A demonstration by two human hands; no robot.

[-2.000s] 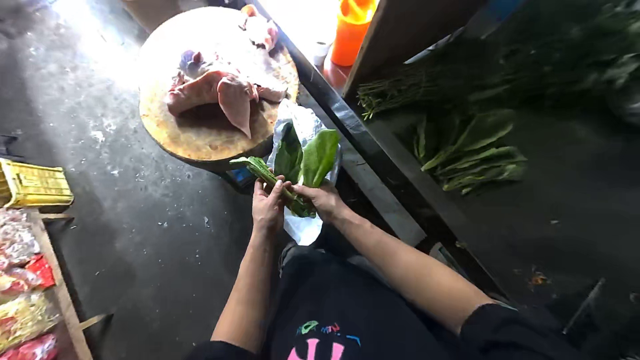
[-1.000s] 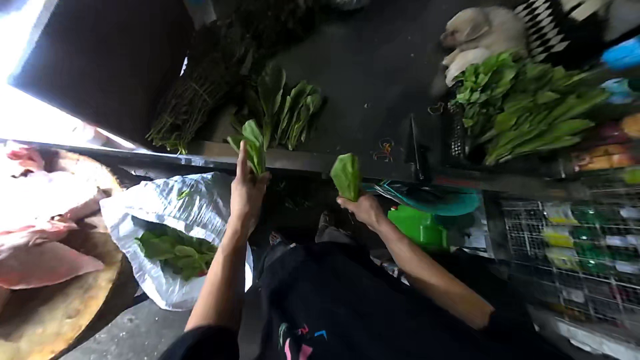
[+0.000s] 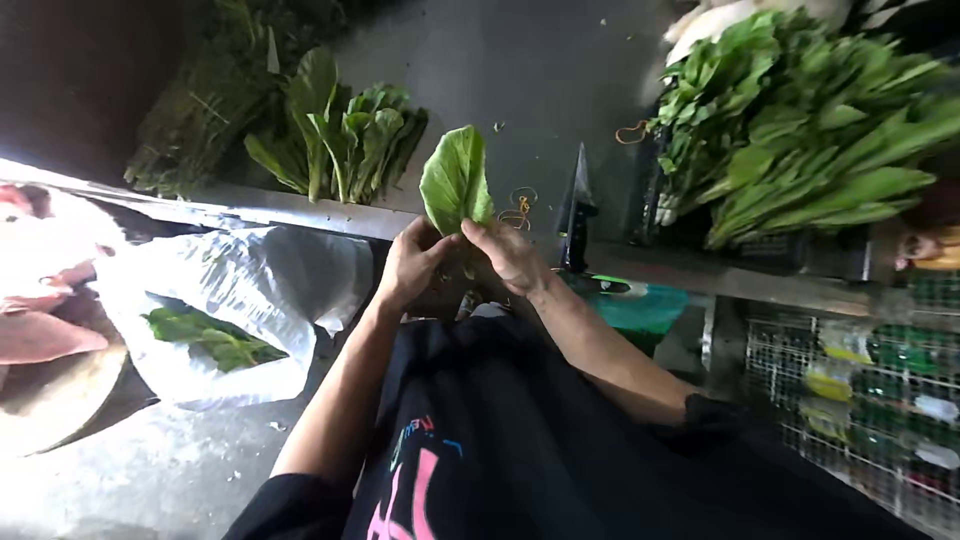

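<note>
A leafy green (image 3: pixel 454 178) stands upright between my hands, in front of my chest. My right hand (image 3: pixel 504 251) grips its base with the thumb on the leaf. My left hand (image 3: pixel 417 262) meets it there, fingers curled at the lower stems, which the hands mostly hide. To the left, an open white plastic bag (image 3: pixel 247 262) holds more leafy greens (image 3: pixel 214 339). Several stalks of leafy greens (image 3: pixel 349 142) lie on the dark tabletop beyond my left hand. A large heap of greens (image 3: pixel 802 135) rests in a dark basket at the right.
A black-handled knife (image 3: pixel 577 217) lies at the table edge (image 3: pixel 652 276), near rubber bands (image 3: pixel 523 210). Raw meat (image 3: pixel 49 322) sits on a round chopping block (image 3: pixel 82 397) at the left. A wire rack (image 3: pixel 862 397) of bottles stands lower right; a teal bag (image 3: pixel 637 307) hangs below the edge.
My hands, apart with greens in each one second ago, have come together around the leafy green. The view has swung from the chopping block toward the dark table.
</note>
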